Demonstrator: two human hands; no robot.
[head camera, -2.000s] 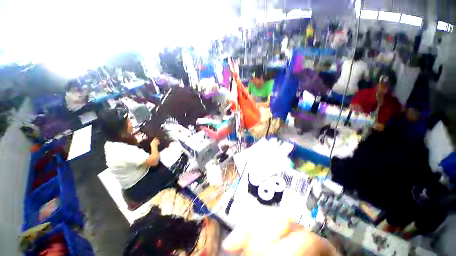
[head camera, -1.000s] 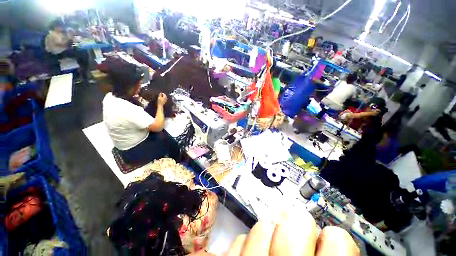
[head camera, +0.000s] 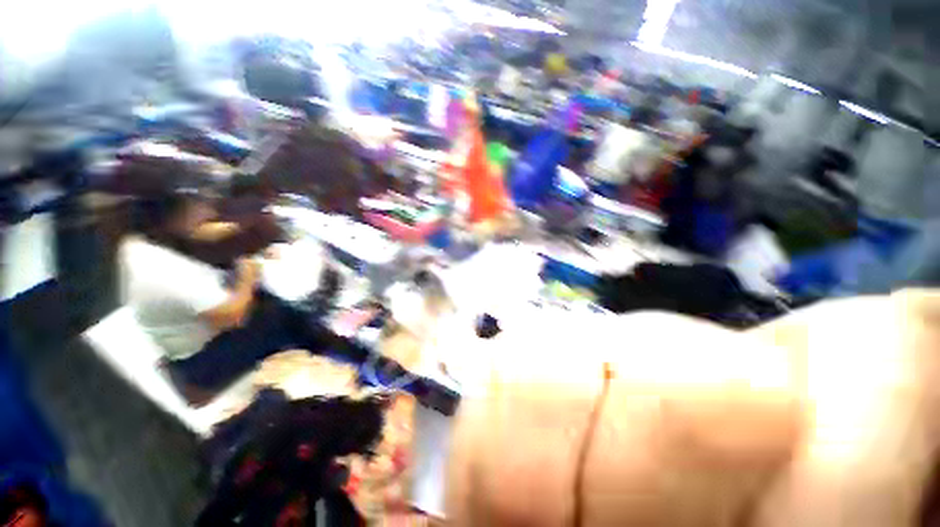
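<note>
A bare hand and forearm, most likely my right hand (head camera: 691, 417), fill the lower right of the head view, very close, overexposed and blurred. A thin dark line crosses the skin. The fingers cannot be made out, and whether it holds anything is hidden. My left hand is not in view. Left of the arm lie a black floral fabric bundle (head camera: 273, 458) and a peach floral bundle (head camera: 387, 453), side by side. The arm covers much of the white table (head camera: 505, 283) behind it.
A person in a white top (head camera: 170, 293) sits at the left on a pale bench (head camera: 129, 355), beside a machine table. Orange cloth (head camera: 479, 180) and blue cloth (head camera: 541, 165) stand beyond. A blue crate (head camera: 31, 412) is at the left edge. Black cloth (head camera: 675, 288) lies behind the arm.
The knuckles at the bottom centre have given way to a large forearm or hand across the lower right, covering the thread cones and the machine there. The view has shifted and blurred.
</note>
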